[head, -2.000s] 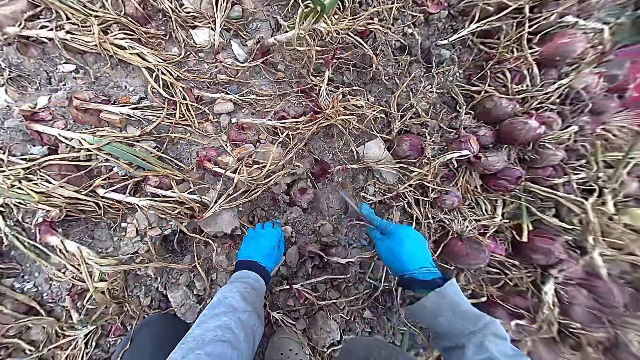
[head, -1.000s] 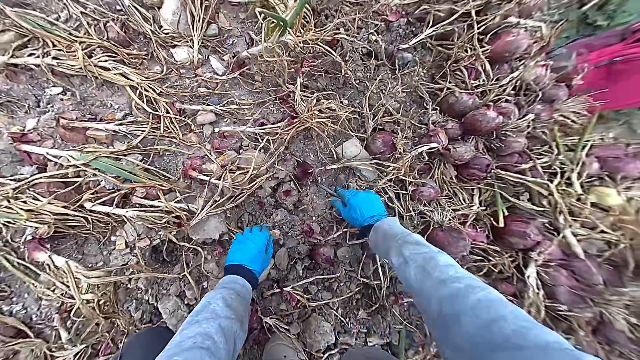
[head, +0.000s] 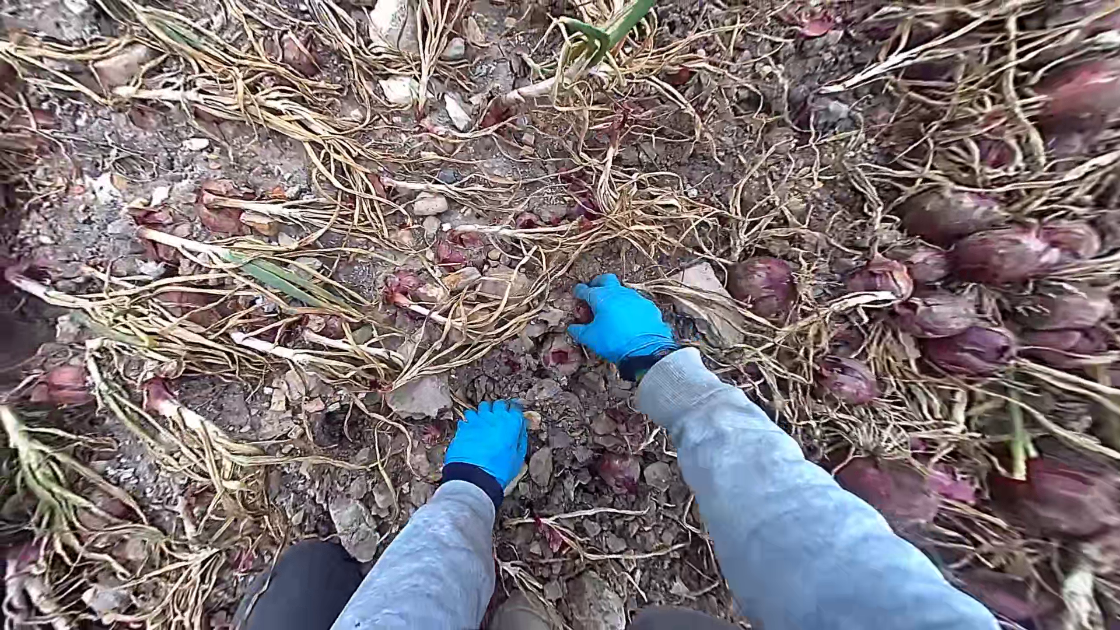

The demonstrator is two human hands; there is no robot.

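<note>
My left hand [head: 490,444], in a blue glove, rests on the stony soil at lower centre, its fingertips beside a flat grey stone [head: 420,396]. Up and to the right, my right hand [head: 621,319], also gloved in blue, has its thumb and fingers around a small dark red onion [head: 582,310] in the soil. Whether it still holds the thin tool seen earlier is hidden. Another small onion [head: 562,354] lies just below my right hand, and one more red onion [head: 619,471] sits half in the soil between my forearms.
Many red onions [head: 971,350] with dry stalks lie in a band on the right. A single onion [head: 763,285] and a pale stone [head: 707,297] are right of my right hand. Dry onion tops [head: 289,280] cover the ground at left. My knee [head: 306,586] shows at the bottom.
My right hand has moved left and forward to the small onion. The thin blade-like tool seen in it earlier no longer shows. A pink-red thing at the far right has left the view.
</note>
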